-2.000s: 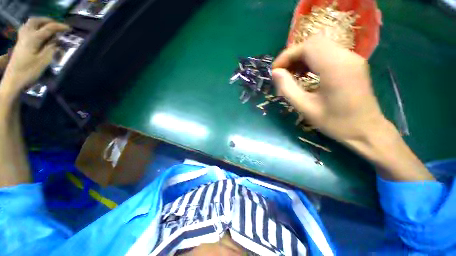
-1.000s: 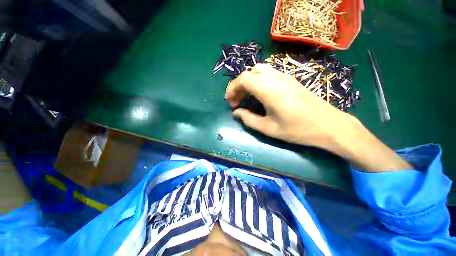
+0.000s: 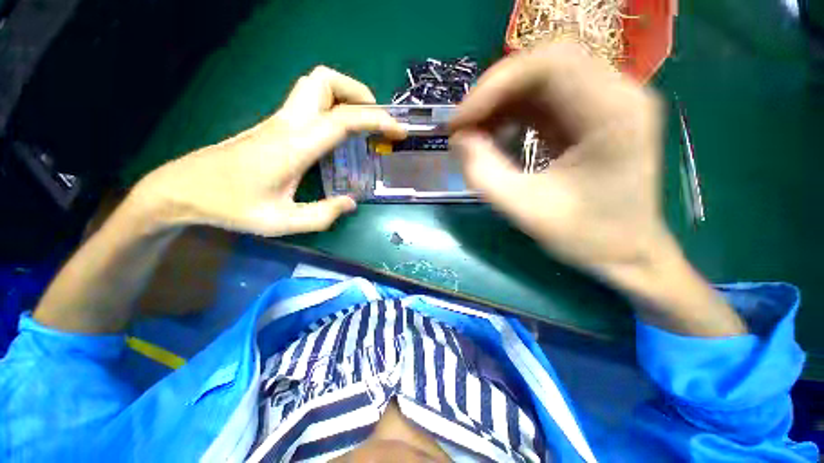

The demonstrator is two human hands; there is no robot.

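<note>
A silver-grey phone middle frame (image 3: 425, 169) lies lengthwise across the view in front of me, with a dark label strip and an orange-yellow patch inside. My left hand (image 3: 280, 163) grips its left end, thumb on the near edge and fingers on the far edge. My right hand (image 3: 578, 158) is blurred over the frame's right end, thumb and fingertips close together at the far rim. Whether a small part is between them cannot be told. The right hand hides the frame's right end.
A pile of black slivers (image 3: 438, 80) lies beyond the frame. Pale-gold slivers (image 3: 531, 149) show partly behind my right hand. An orange-red bin (image 3: 658, 41) of gold slivers stands at the far side. Tweezers (image 3: 690, 167) lie at right. A black rack (image 3: 54, 167) is at left.
My left hand has come in from the left with the phone frame, which now lies in front of me. My right hand has moved right and up, over the frame's right end.
</note>
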